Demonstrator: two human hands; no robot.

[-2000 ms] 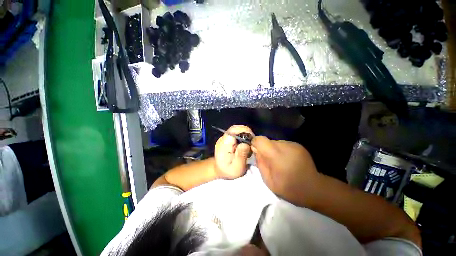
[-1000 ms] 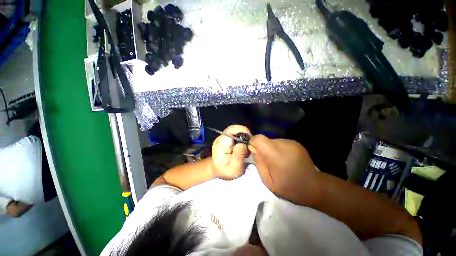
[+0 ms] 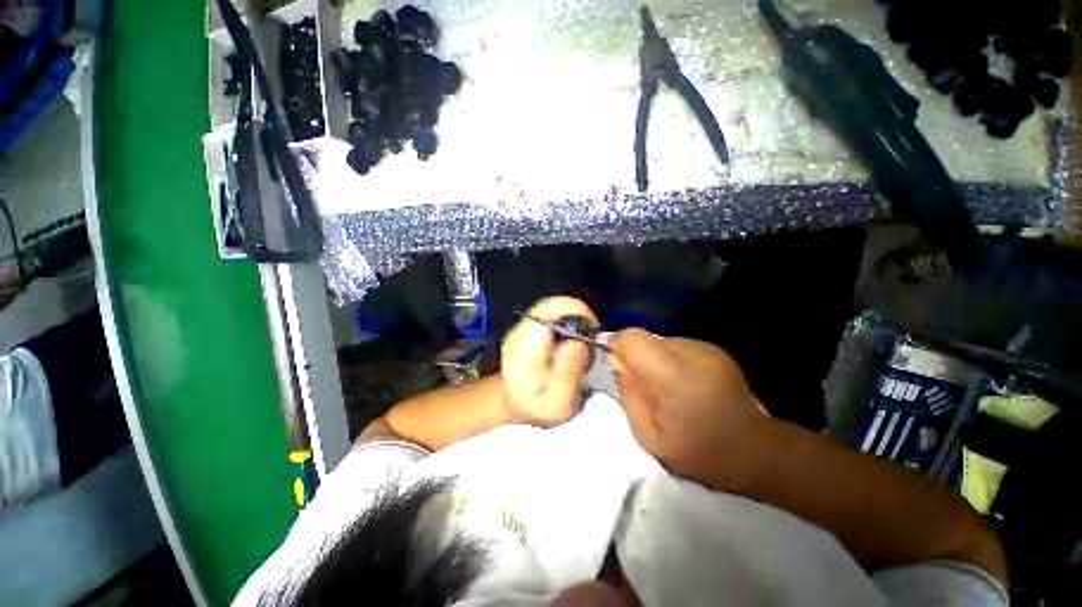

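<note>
My left hand point(image 3: 545, 365) is raised in front of my chest, below the bench edge, with its fingers closed around a small black part point(image 3: 574, 326). My right hand point(image 3: 670, 397) is close on its right and pinches a thin hand tool point(image 3: 592, 340). The tool lies across the black part, and its thin tip sticks out past the fingers to the upper left. The part is mostly hidden by my fingers, so its shape cannot be told.
Loose black parts lie at left point(image 3: 392, 83) and right point(image 3: 991, 59) on the bench. Between them are open pliers point(image 3: 664, 95) and an electric screwdriver point(image 3: 872, 113). White boxes point(image 3: 217, 148) under a black strap point(image 3: 279, 208) stand beside a green surface point(image 3: 184, 320). Bubble wrap point(image 3: 570, 222) edges the bench.
My right hand has drawn slightly right, away from my left fingers, and less of the tool's tip sticks out at the left. The person at far left has moved; their hand no longer shows.
</note>
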